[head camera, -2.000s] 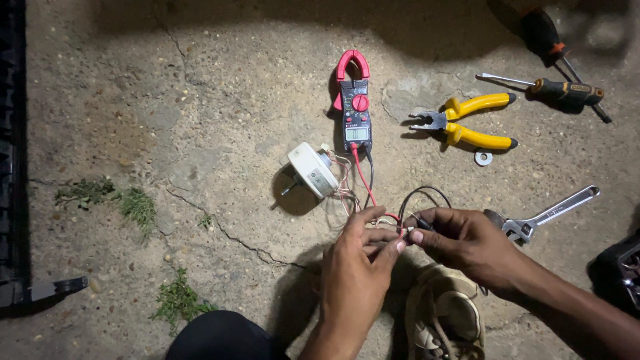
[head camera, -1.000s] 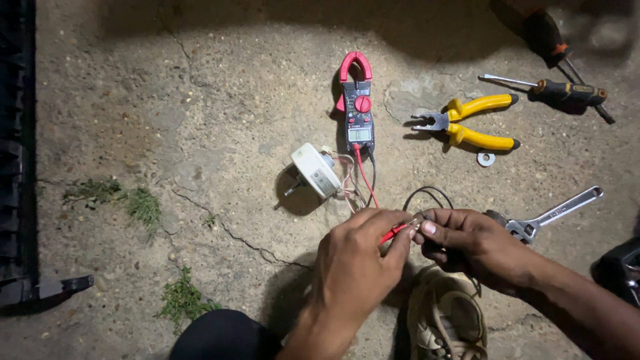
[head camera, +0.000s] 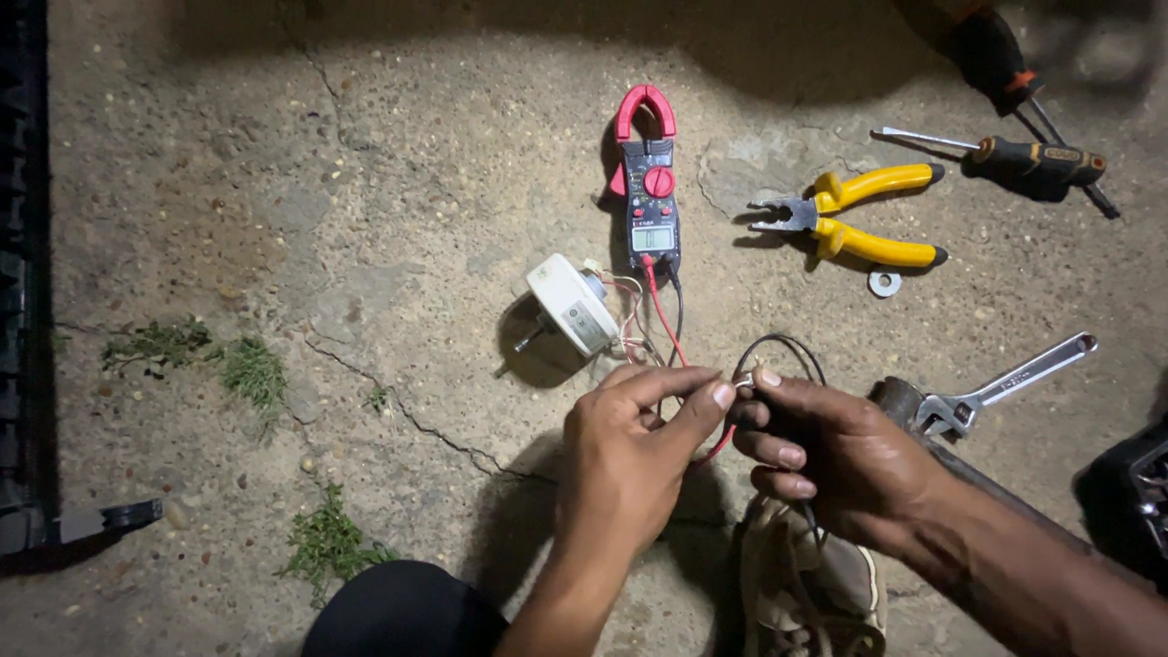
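My left hand (head camera: 639, 438) and my right hand (head camera: 839, 438) meet fingertip to fingertip, pinching a small pale wire connector (head camera: 745, 380) between them. The red test lead (head camera: 667, 315) runs from the clamp meter (head camera: 650, 182) down behind my left hand; the black lead (head camera: 787, 339) loops up beside my right hand, its lower part hanging below the fingers. Left of the meter, a white round electric motor (head camera: 573, 306) lies tilted with its shaft toward the lower left. Its thin wires (head camera: 630, 319) run toward my hands. The probe tips are hidden by my fingers.
Combination pliers (head camera: 812, 215) with yellow handles lie right of the meter, near a metal washer (head camera: 884, 283). Two screwdrivers (head camera: 1036, 167) (head camera: 995, 64) are at upper right. An adjustable wrench (head camera: 1004, 383) rests by a hammer-like tool (head camera: 899, 401). A shoe (head camera: 812, 584) is below my hands.
The red probe seen in my left fingers one second ago is no longer visible there; a red lead now curves below them. My fingertips still meet at the wires.
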